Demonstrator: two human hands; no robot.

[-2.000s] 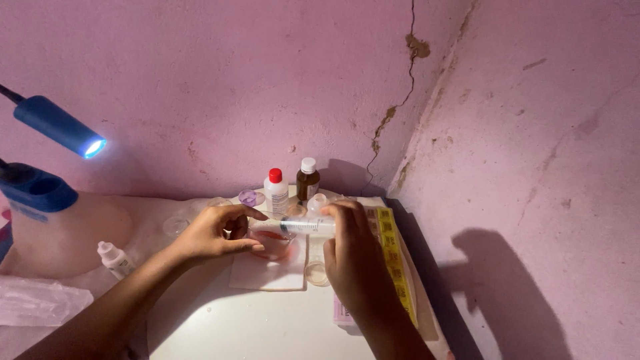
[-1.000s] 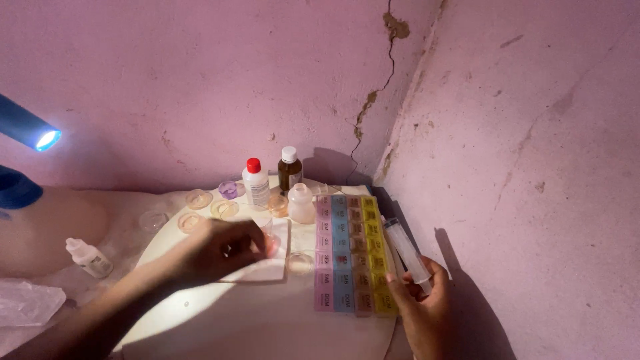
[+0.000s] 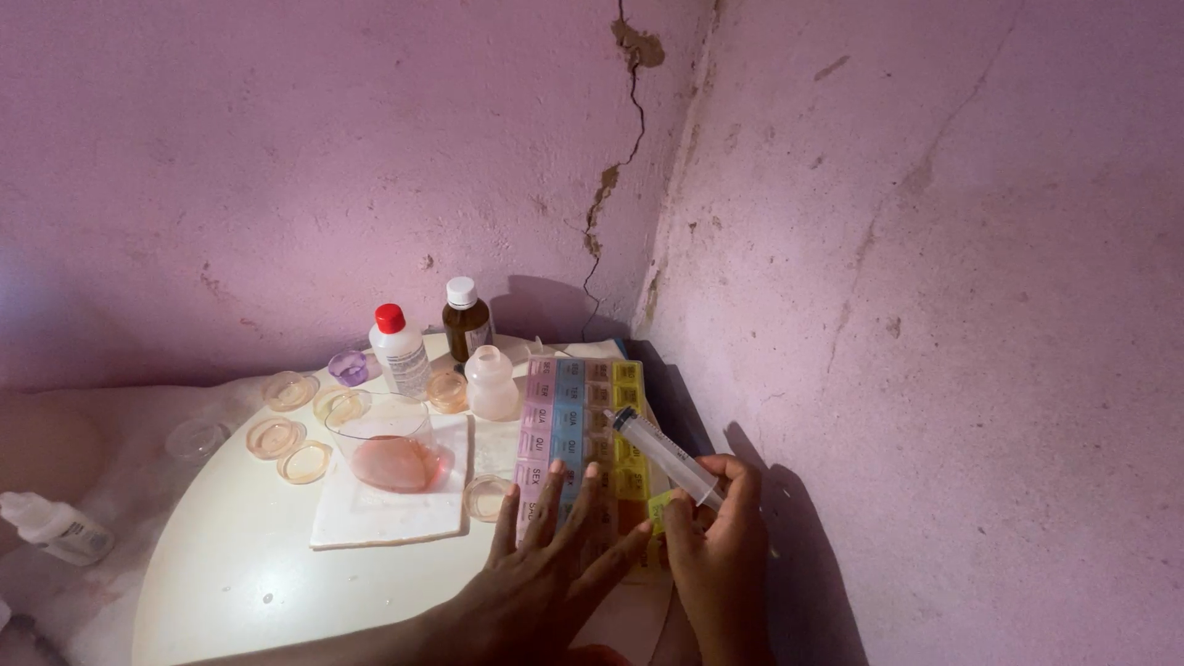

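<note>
My left hand [image 3: 546, 564] lies with spread fingers on the near part of a plastic weekly pill organizer [image 3: 572, 398], which has pink, blue, brownish and yellow columns. In my right hand [image 3: 721, 555] is a clear plastic syringe [image 3: 671, 453], its dark-stoppered end pointing up and left over the yellow column. The right fingertips are at a raised yellow lid [image 3: 659, 511] of the organizer. Left of the organizer, a clear cup [image 3: 393, 453] with pink liquid stands on a white square tile [image 3: 388, 523].
A red-capped white bottle [image 3: 400, 356], a white-capped brown bottle [image 3: 466, 324] and a small translucent bottle [image 3: 490, 384] stand at the back of the white table [image 3: 231, 573]. Several small round dishes [image 3: 275, 437] lie left. A dropper bottle [image 3: 60, 529] is far left; walls rise behind and right.
My left hand has moved from the cup onto the organizer. My right hand has brought the syringe from the organizer's right side over its yellow column. A yellow lid now stands up.
</note>
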